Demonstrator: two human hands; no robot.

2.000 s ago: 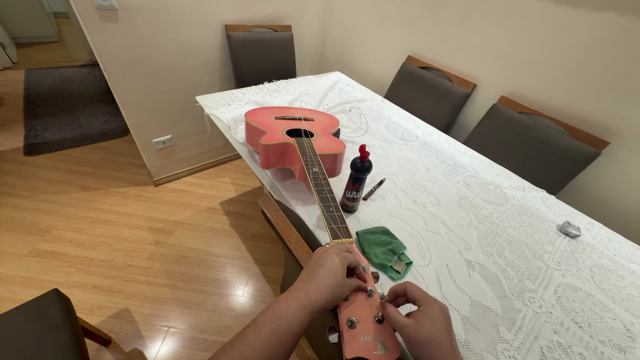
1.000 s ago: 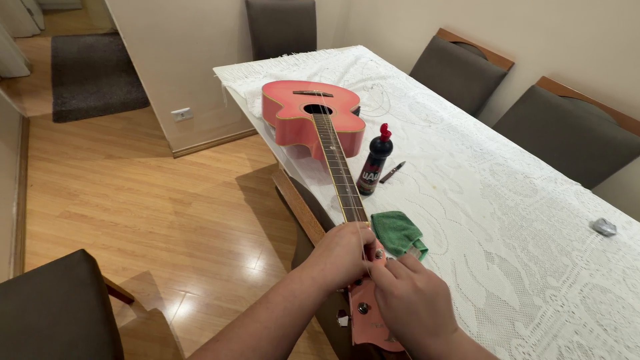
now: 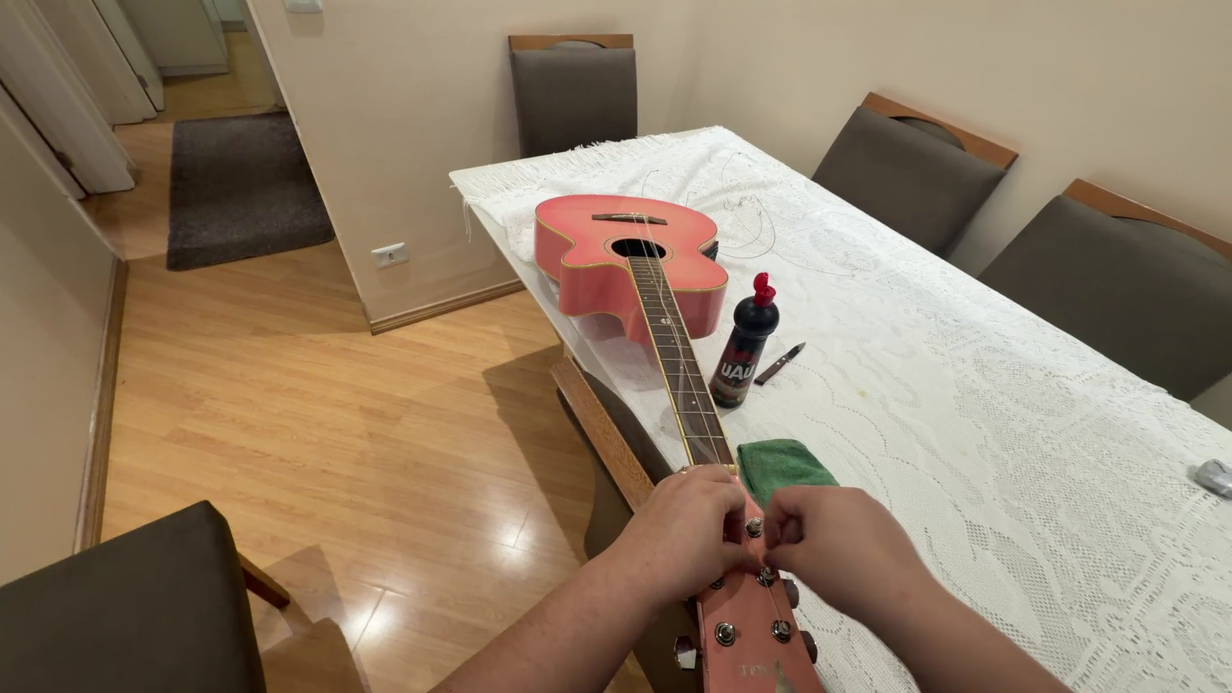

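Note:
A pink acoustic guitar [image 3: 626, 226] lies face up along the table edge, its headstock [image 3: 751, 635] towards me. Thin strings run loosely along the fretboard [image 3: 681, 371]. My left hand [image 3: 688, 529] rests over the nut end of the headstock, fingers bent inward. Against the headstock's right side, my right hand [image 3: 837, 539] has thumb and fingertips pinched near a tuning post [image 3: 766, 576]. A string seems to run between the hands, but the fingers hide what each one grips. A green cloth [image 3: 784, 466] lies just beyond my right hand.
A dark bottle with a red cap [image 3: 744, 342] stands right of the guitar neck, beside a small knife [image 3: 781, 364]. Loose string [image 3: 760, 217] lies coiled on the white lace tablecloth [image 3: 962, 423]. Dark chairs [image 3: 576, 96] surround the table; a small grey object [image 3: 1213, 476] lies far right.
My hands, close together a second ago, are now slightly apart, the right one on the headstock's right side. The guitar, bottle and knife stay in place on the table.

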